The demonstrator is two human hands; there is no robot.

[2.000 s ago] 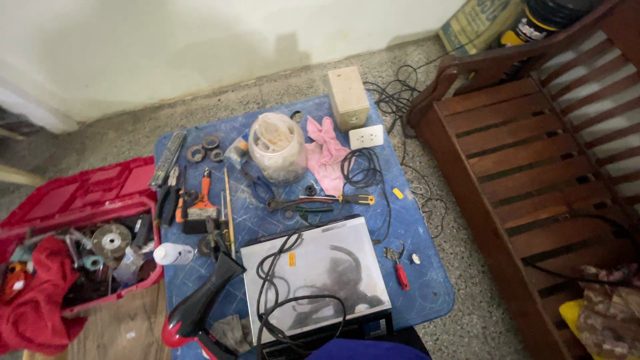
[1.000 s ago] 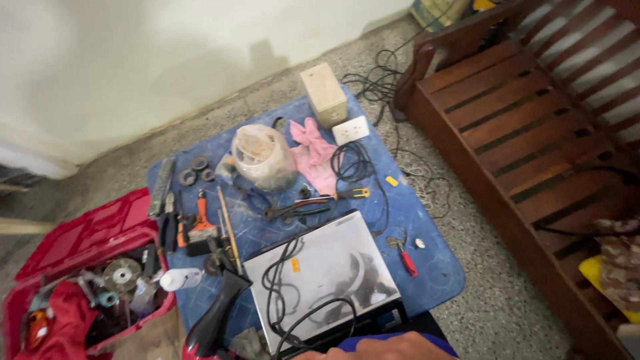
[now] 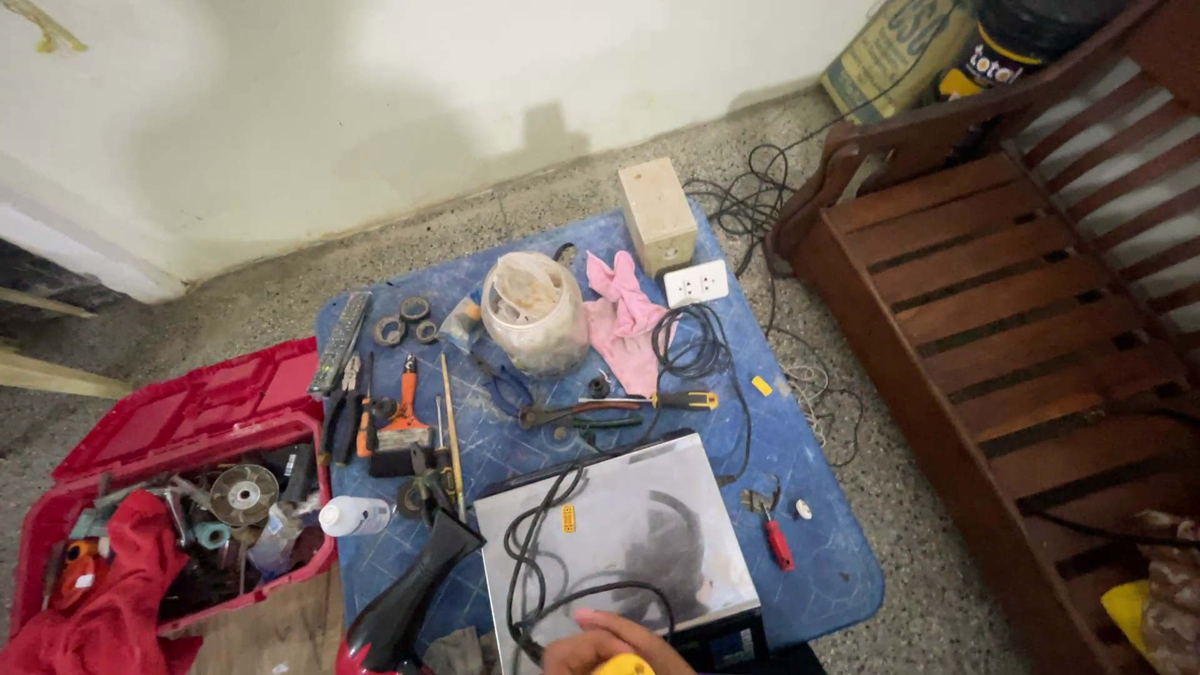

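Note:
At the bottom edge my right hand [image 3: 609, 647], cut off by the frame, closes around a yellow object [image 3: 623, 665], mostly hidden. It is over the near edge of a silver metal-topped appliance [image 3: 647, 525], on which a black power cable [image 3: 525, 544] lies looped. My left hand is out of sight. Left of the appliance is a black and red hair dryer [image 3: 403, 591]. A yellow-and-black screwdriver [image 3: 689, 400] and pincers [image 3: 562, 412] lie beyond it, and a red-handled tool [image 3: 776, 544] lies to its right.
The blue table [image 3: 825, 562] also holds a plastic jar [image 3: 534, 319], a pink cloth [image 3: 623, 319], a wooden block [image 3: 658, 211], a white socket outlet [image 3: 696, 283], tape rolls, pliers and a paintbrush [image 3: 405, 422]. A red toolbox [image 3: 187, 403] stands left, a wooden bench [image 3: 994, 309] right.
My right hand, absent two seconds ago and partly visible at the bottom edge one second ago, now shows with a yellow object in it.

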